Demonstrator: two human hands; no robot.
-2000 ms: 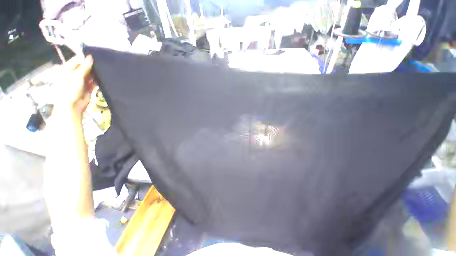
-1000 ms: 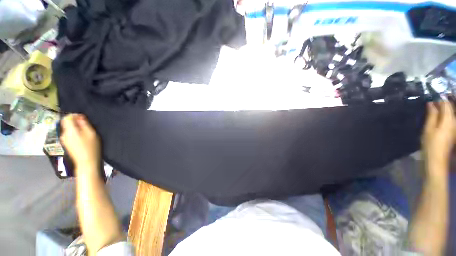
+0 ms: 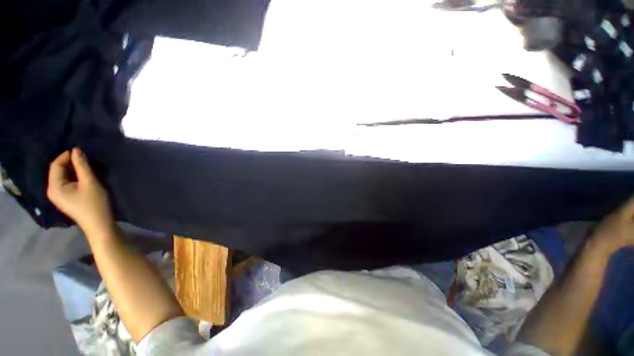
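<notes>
A black garment piece (image 3: 313, 184) lies stretched along the table's front edge and hangs over it towards my lap. My left hand (image 3: 73, 184) is at its left end, thumb and fingertips pinched together on the black cloth. My right hand (image 3: 622, 226) is at the right end, cut off by the picture's edge, so its fingers and hold are mostly hidden. Thread snips (image 3: 542, 99) with pink-red handles and dark blades lie on the overexposed white tabletop (image 3: 334, 83).
Heaped black cloth (image 3: 49, 76) fills the upper left. Black labels with white marks (image 3: 605, 76) lie at the right. Below the table are a wooden plank (image 3: 201, 278), patterned crumpled cloth (image 3: 504, 281) and a pale blue bin (image 3: 73, 288).
The raised cloth has come down and now lies along the table edge. The view has tilted down and closer, bringing the snips into sight. My right hand has moved lower and partly out of view.
</notes>
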